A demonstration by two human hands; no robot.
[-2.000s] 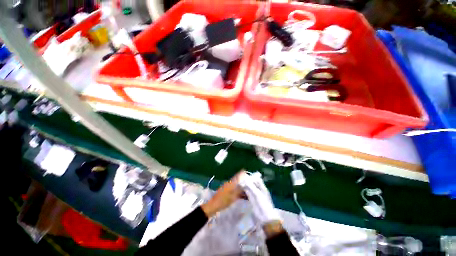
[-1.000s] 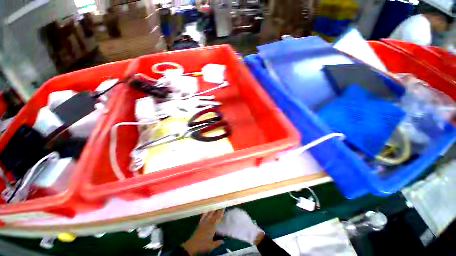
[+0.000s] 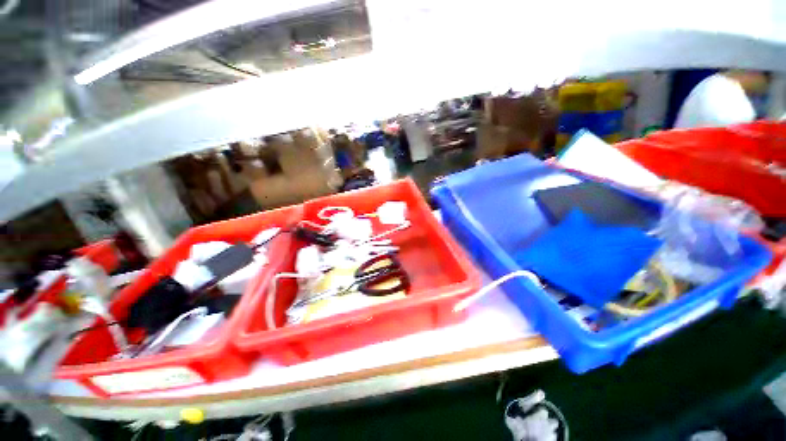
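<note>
Neither of my hands is in the picture. Nearest in front of me, a white corded adapter lies on the dark green conveyor at the bottom edge, its cord looped. More white adapters show at the lower left, cut off by the edge, near a small yellow item. Above them, a red bin on the shelf holds white cables, a yellowish item and black-handled scissors. The red bin to its left holds black and white adapters and cables.
A wood-edged shelf runs across in front. A blue bin at the right holds a blue cloth-like item, a dark flat item and clear plastic. More red bins stand at the far right. A person in white headwear and cardboard boxes are behind.
The view has tilted up and turned right from the bench to the bins and ceiling. Both hands, together over the conveyor earlier, have gone out of the picture.
</note>
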